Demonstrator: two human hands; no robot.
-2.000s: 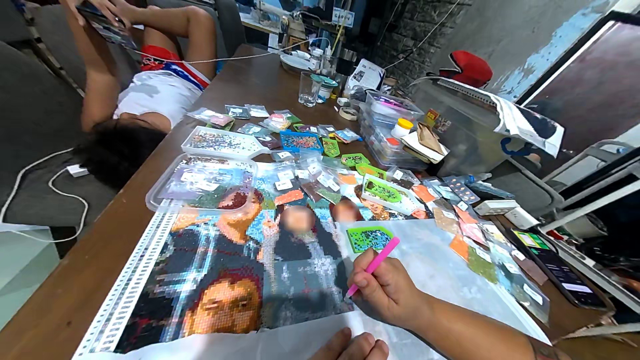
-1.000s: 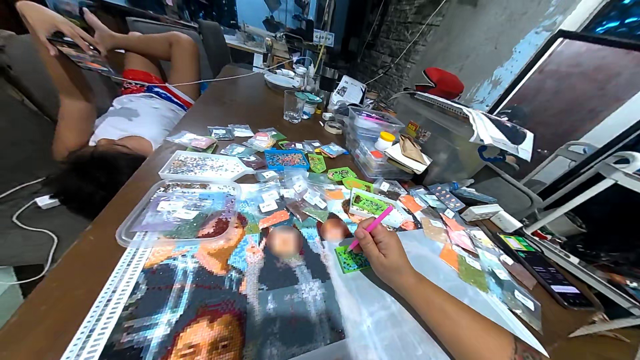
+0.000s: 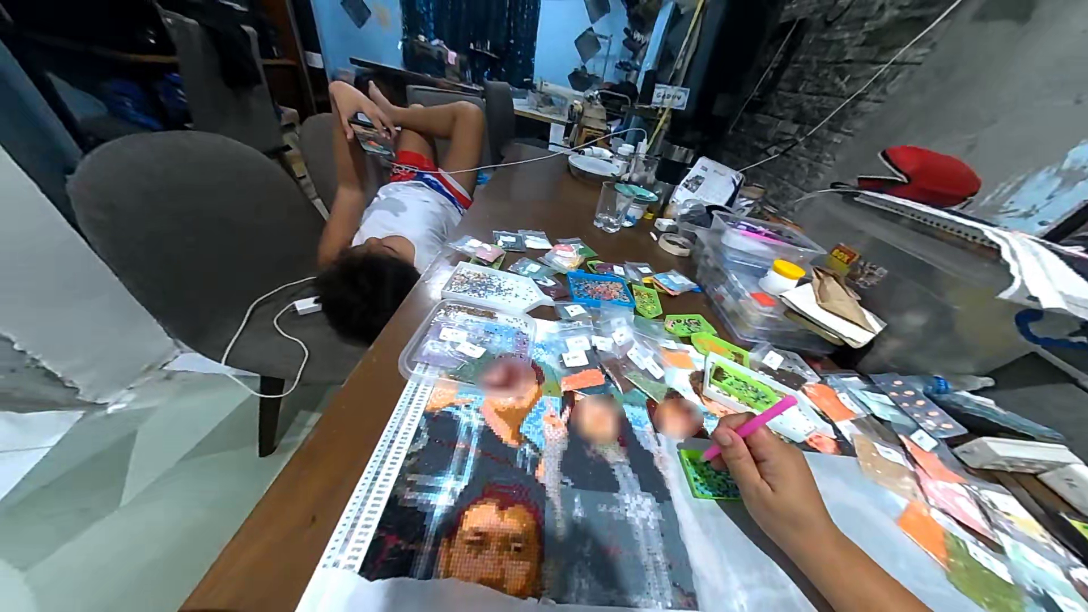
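Note:
My right hand (image 3: 765,472) holds a pink diamond painting pen (image 3: 752,427) between thumb and fingers. Its tip is over a small green tray (image 3: 707,478) of dark and green drills, at the right edge of the diamond painting (image 3: 544,510). That canvas shows several figures in drills, with white backing paper beside and below it. Just beyond my hand lies a white tray (image 3: 803,419) with a green tray in it. My left hand is out of view.
Drill bags (image 3: 582,357), a white tray of drills (image 3: 489,287) and a blue tray (image 3: 600,289) lie beyond the canvas. Stacked plastic boxes (image 3: 756,280) stand at the right. A glass (image 3: 610,208) stands farther back. A person (image 3: 408,212) lies on chairs at the left.
My right hand with the pen has moved from over the canvas to the small green tray. My left hand, seen at the bottom two seconds ago, is out of view. The view has swung left.

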